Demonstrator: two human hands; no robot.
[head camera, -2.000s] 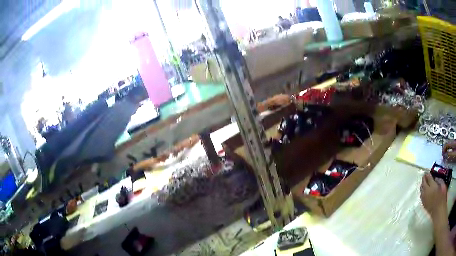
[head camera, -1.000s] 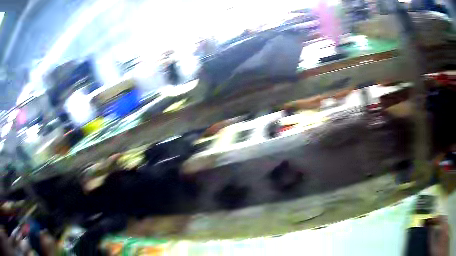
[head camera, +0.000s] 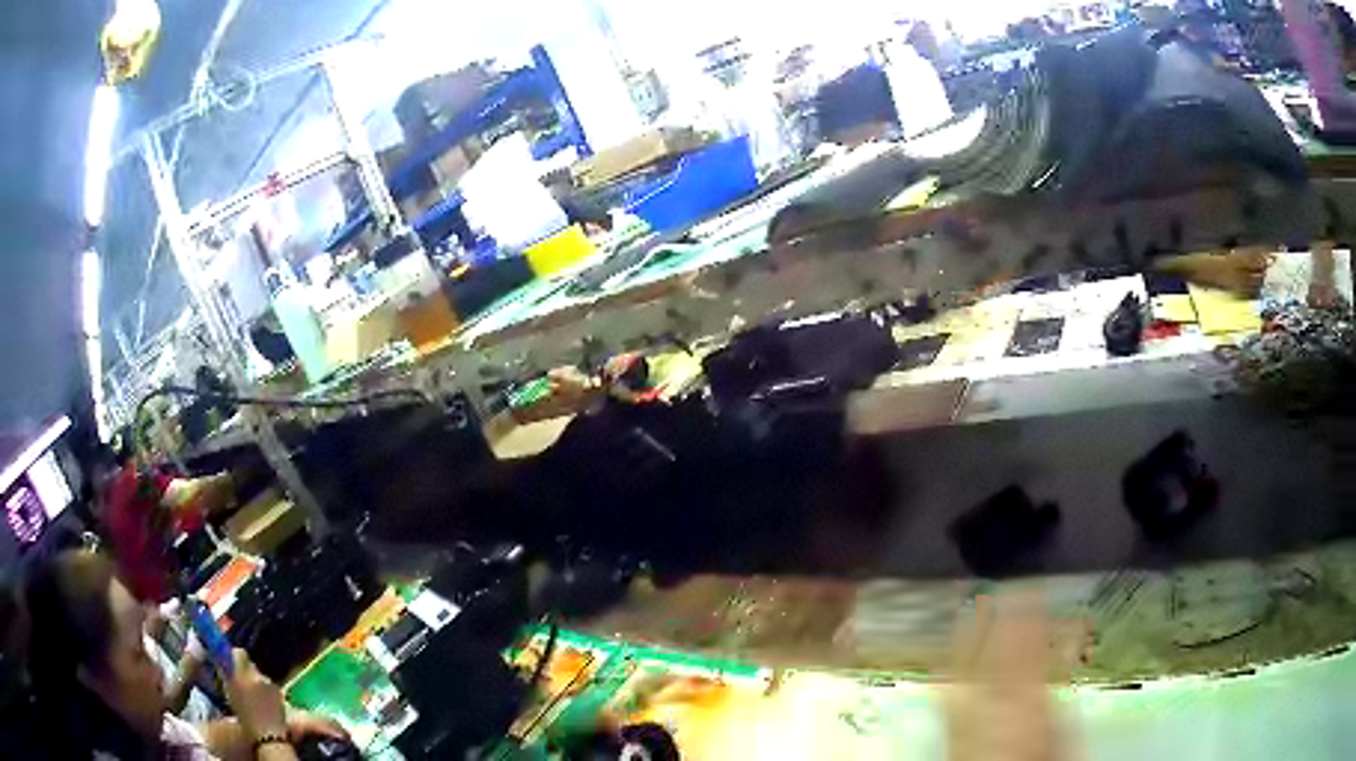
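Observation:
A blurred hand (head camera: 1014, 677), which looks like my left hand, reaches up from the bottom edge, right of centre. Its fingers cannot be made out. Just beyond it, a black unit (head camera: 1004, 529) lies on the grey lower board (head camera: 1093, 439). A second black unit (head camera: 1170, 486) with a little red on it lies to the right. Whether the hand touches the nearer unit cannot be told. My right hand is not in view.
A large dark heap (head camera: 669, 476) lies left of the units. Grey-black sheets (head camera: 1101, 127) drape over the upper shelf. A blue bin (head camera: 692, 186) stands farther back. Another person (head camera: 104, 654) is at lower left. A green-edged bench with parts (head camera: 573, 677) lies between.
The view has swung far to the left. The cardboard tray and post have left the picture, and the two black units have come closer. The blurred hand now shows near them.

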